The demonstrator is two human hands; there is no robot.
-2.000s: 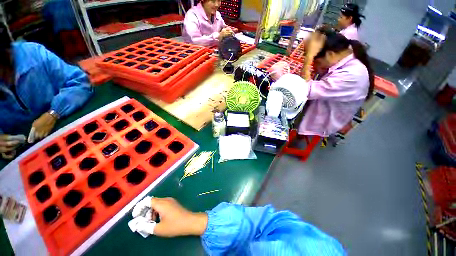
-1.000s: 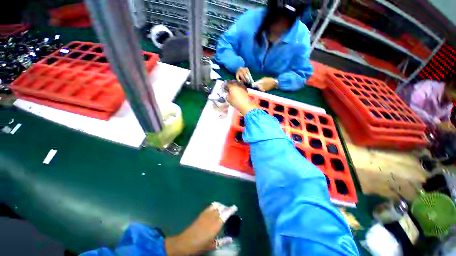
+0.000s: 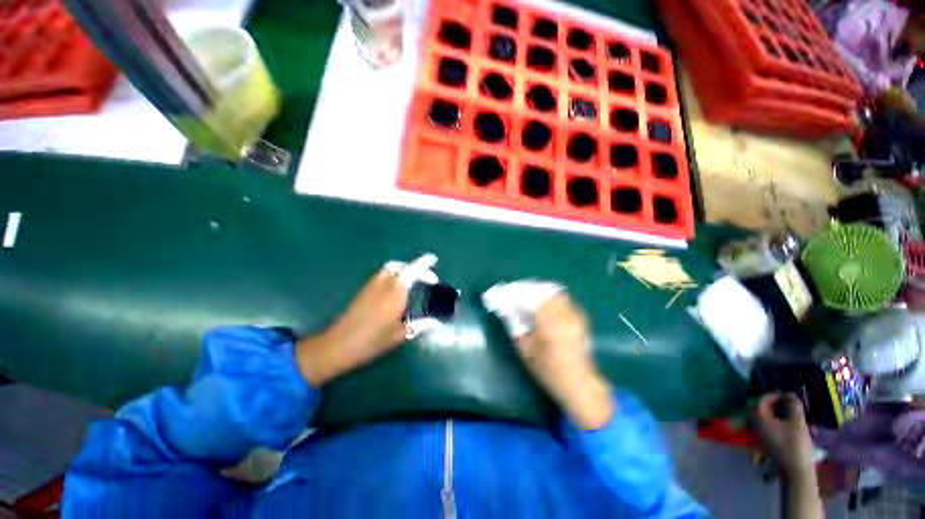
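Note:
My left hand (image 3: pixel 367 316), with white covers on its fingertips, holds a small black square watch body (image 3: pixel 438 301) above the green mat. My right hand (image 3: pixel 558 350) is just to the right, slightly blurred, and grips a crumpled white cloth (image 3: pixel 521 302). The cloth and the watch body are apart. Beyond the hands, a red-orange grid tray (image 3: pixel 431 162) holds black watch bodies in most pockets; its near left corner pocket is empty. The tray lies on a white board (image 3: pixel 345 152).
Thin pale sticks (image 3: pixel 654 269) and a white pouch (image 3: pixel 732 316) lie to the right, near a green fan (image 3: pixel 852 266) and a coloured box (image 3: pixel 842 387). Another person's hand (image 3: pixel 786 426) is at lower right. A yellowish cup (image 3: pixel 228 91) and grey post stand upper left. Stacked trays (image 3: pixel 751 76) are upper right.
My right arm has come back from over the tray's far left side to beside my left hand, now with the white cloth visible. The view has tilted down, showing my lap.

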